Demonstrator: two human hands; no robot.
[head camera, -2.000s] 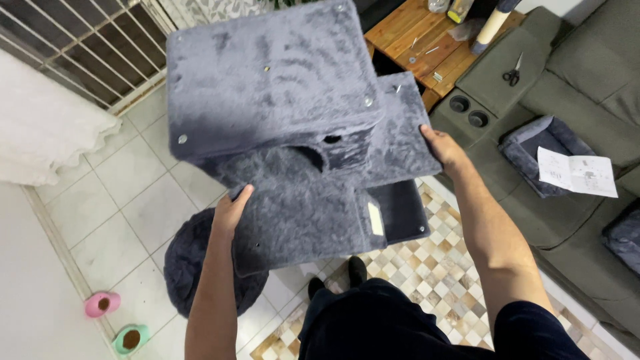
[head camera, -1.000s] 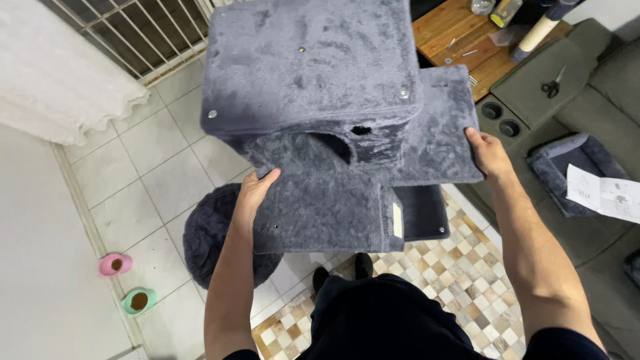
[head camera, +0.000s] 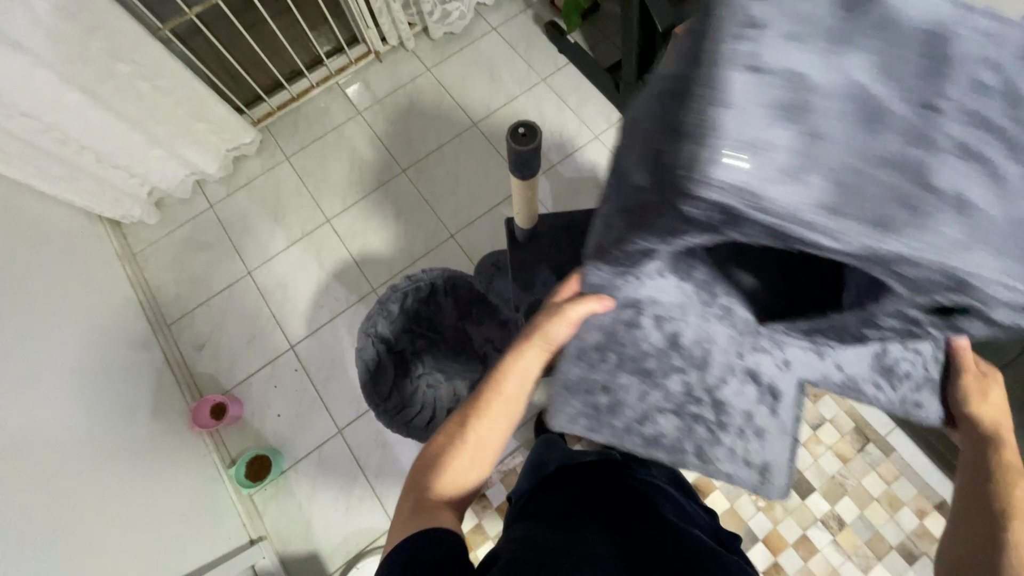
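Both hands hold up a large cat tree section covered in grey plush (head camera: 688, 376), with a box-shaped cat house whose dark opening (head camera: 788, 280) faces me. My left hand (head camera: 572, 316) grips the left edge of its flat board; my right hand (head camera: 978, 388) grips the board's right end. Lower down, left of the held piece, is a round plush basket (head camera: 432, 352). Beside it a post (head camera: 525, 180), wrapped in light rope with a dark plush top, rises from a dark platform (head camera: 552, 248) partly hidden behind the held section.
A pink bowl (head camera: 216, 411) and a green bowl (head camera: 258, 468), both with brown kibble, stand by the left wall. A white curtain (head camera: 120, 104) hangs beside a barred door (head camera: 256, 48). Black metal legs (head camera: 630, 48) stand at the top. A checkered rug (head camera: 832, 480) lies below.
The held section has swung right in view and tilted, uncovering the post and platform. Both hands still grip its board. The view has shifted left; the sofa and wooden table are mostly out of sight.
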